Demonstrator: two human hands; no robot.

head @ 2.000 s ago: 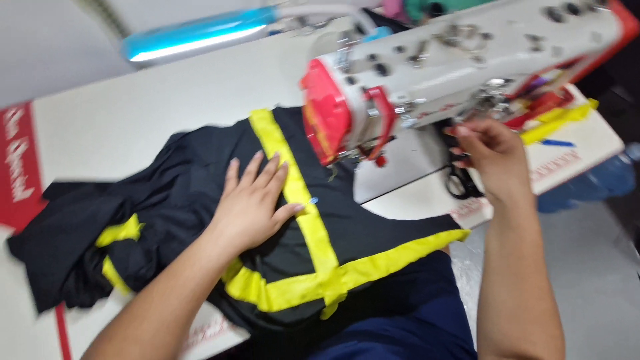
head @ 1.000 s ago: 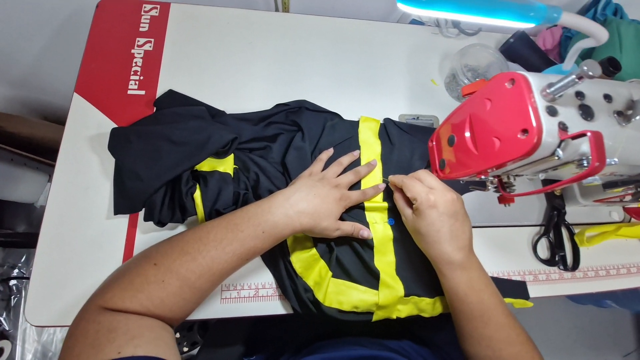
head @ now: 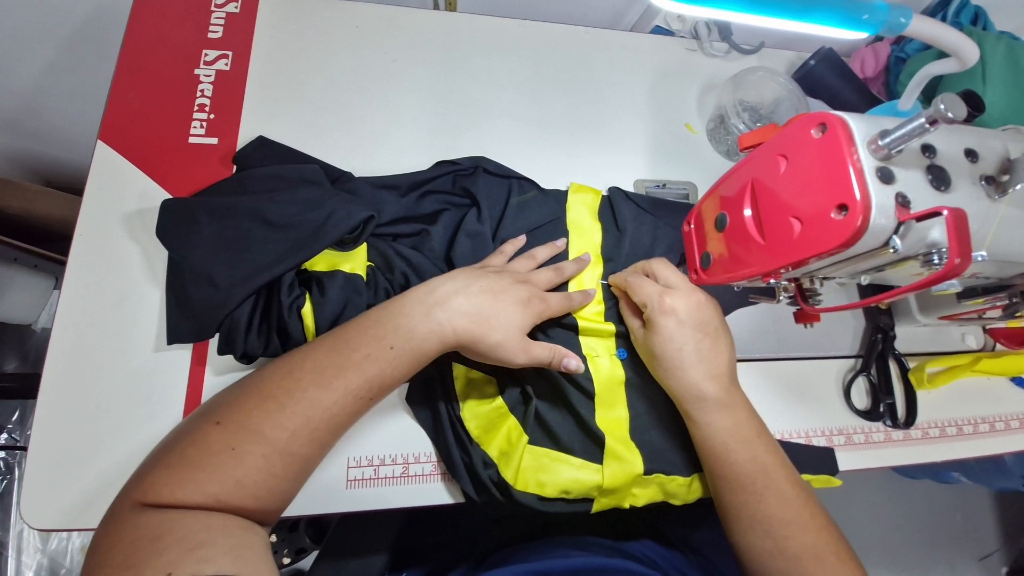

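Observation:
Black fabric [head: 496, 208] with yellow strips lies bunched across the sewing table. My left hand [head: 520, 308] rests flat on it, fingers spread, fingertips on the upright yellow strip [head: 612, 400]. Just right of that strip, my right hand [head: 668, 320] pinches a thin pin [head: 606, 282] between thumb and fingertips, its shaft at the strip's edge. Below the pinch, a pin with a blue button-like head [head: 622, 354] sits in the strip. The red and white sewing machine head [head: 784, 200] stands to the right of my right hand.
Black-handled scissors [head: 880, 376] lie under the machine's right side, near a loose yellow strip [head: 968, 366]. A clear round tub of pins [head: 752, 108] stands behind the machine head. A lit lamp [head: 800, 14] crosses the top. A printed ruler scale [head: 400, 470] runs along the table's front edge.
My right hand has come from beside the scissors, two seconds ago, to the yellow strip. My left hand stays spread on the fabric. The view has shifted strongly.

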